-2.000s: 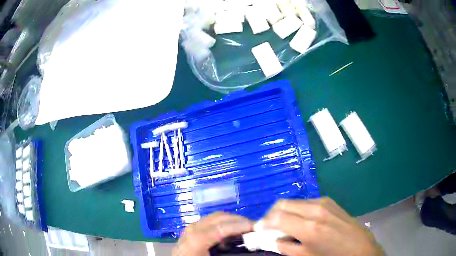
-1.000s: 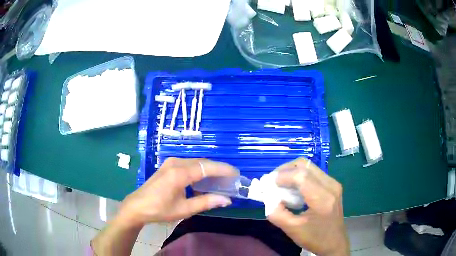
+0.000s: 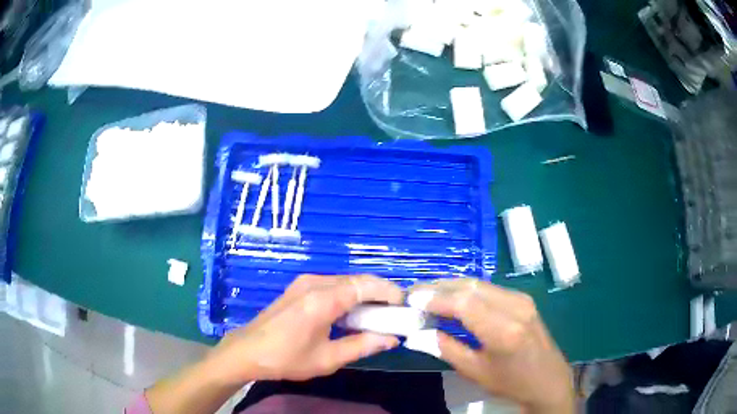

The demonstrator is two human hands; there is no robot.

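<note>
My left hand and my right hand meet over the front edge of the blue tray. Between them they hold a white block that looks wrapped in clear film; the fingers hide part of it. White material also shows at my right fingertips. White rod parts lie grouped at the tray's left end. Two wrapped units, one nearer the tray and one further right, lie on the green table.
A clear tub of white parts and a small white fitting are left of the tray. Behind are a white sheet, a clear bag of blocks and a thin stick. Stacked blister trays stand far right.
My hands have come together; the clear sleeve that was apart in my left hand now appears around the white block. The camera view has shifted, showing the stacked trays at right.
</note>
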